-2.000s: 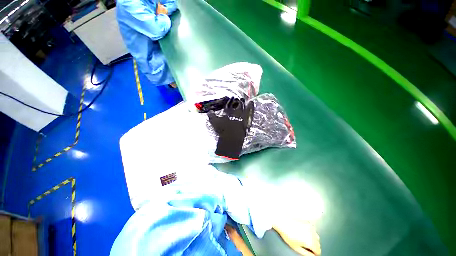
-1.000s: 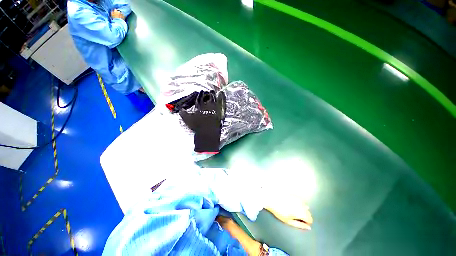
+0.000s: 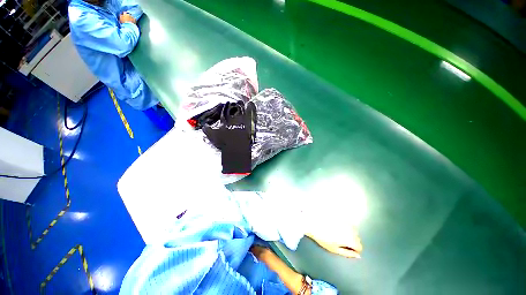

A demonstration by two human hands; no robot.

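Observation:
Two clear crinkled bags with dark and red contents, the back bag and the right bag, lie on the green bench. A black coated glove with a red cuff edge lies on top of them. My left hand rests on the bench, partly washed out by glare; its fingers are unclear and no held object shows. My right hand is mostly hidden under my left sleeve; its wrist with a bracelet shows at the bottom edge. Neither hand touches the bags or the glove.
A bulky white sack or carton with a small dark label stands against the bench's left edge. A person in a light blue smock leans on the bench's far end. A white cabinet and dark cable are on the left.
The view has turned, so the bags, bench and neighbour appear further left. My right wrist with the bracelet has come into view at the bottom. My left hand stays on the bench.

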